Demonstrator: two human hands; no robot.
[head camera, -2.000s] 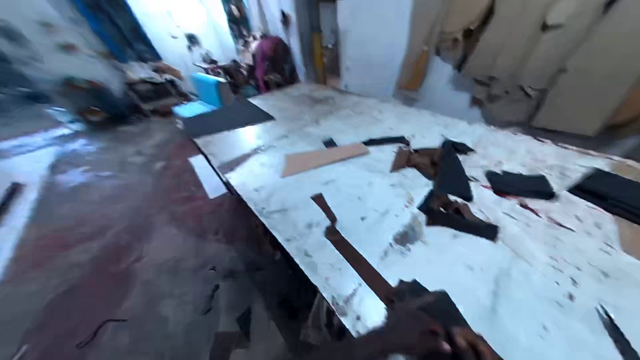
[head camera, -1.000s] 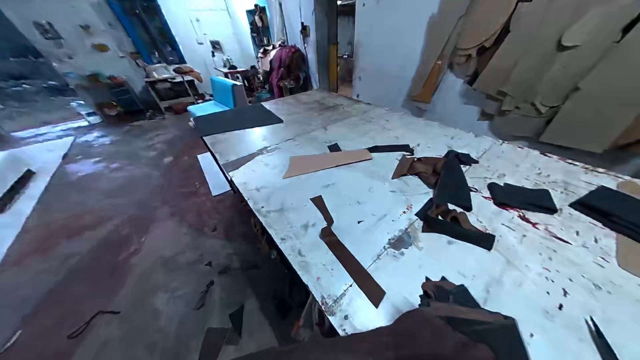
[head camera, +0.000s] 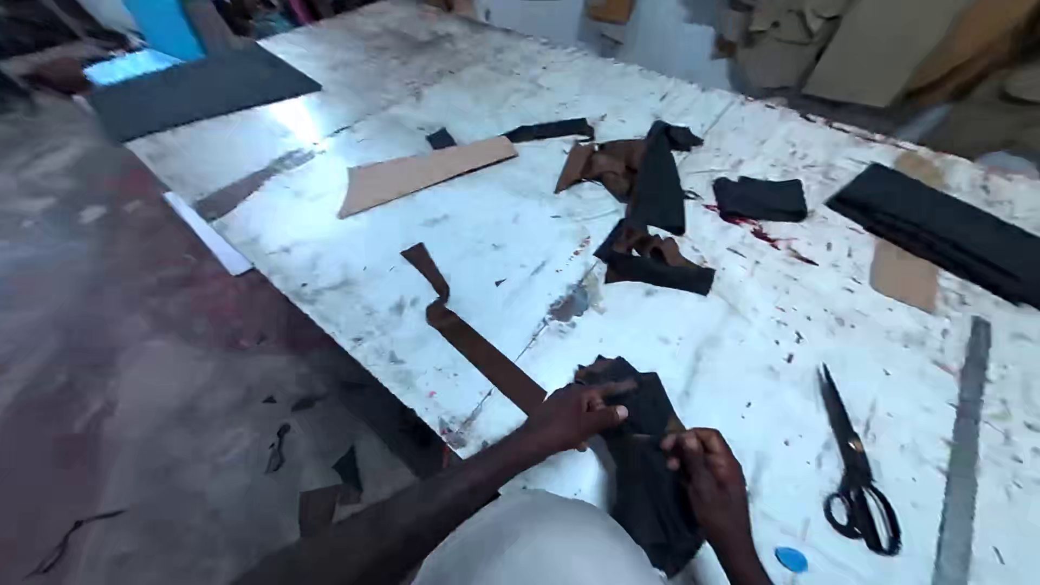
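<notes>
My left hand (head camera: 581, 414) rests on black fabric pieces (head camera: 650, 487) at the near part of the table, its index finger stretched over them. My right hand (head camera: 711, 471) pinches the right edge of the same black fabric between thumb and fingers. Just left of the fabric lies a long brown strip (head camera: 487, 357), bent near its far end; its near end reaches my left hand. Black-handled fabric shears (head camera: 857, 479) lie to the right of my right hand, with a metal ruler (head camera: 964, 455) beyond them. A round blue piece (head camera: 790, 559) lies near my right wrist.
The white table (head camera: 382, 325) holds crumpled black and brown fabric pieces (head camera: 658, 195), a tan pattern piece (head camera: 426, 175), a small folded black cloth (head camera: 760, 199) and a folded black stack (head camera: 942, 227). A dark sheet (head camera: 203, 89) covers the far left corner. Scraps lie on the floor (head camera: 203, 406) at left.
Both hands are now plainly in view on the black fabric, where one second ago neither showed clearly. The view has tipped down toward the near side of the table.
</notes>
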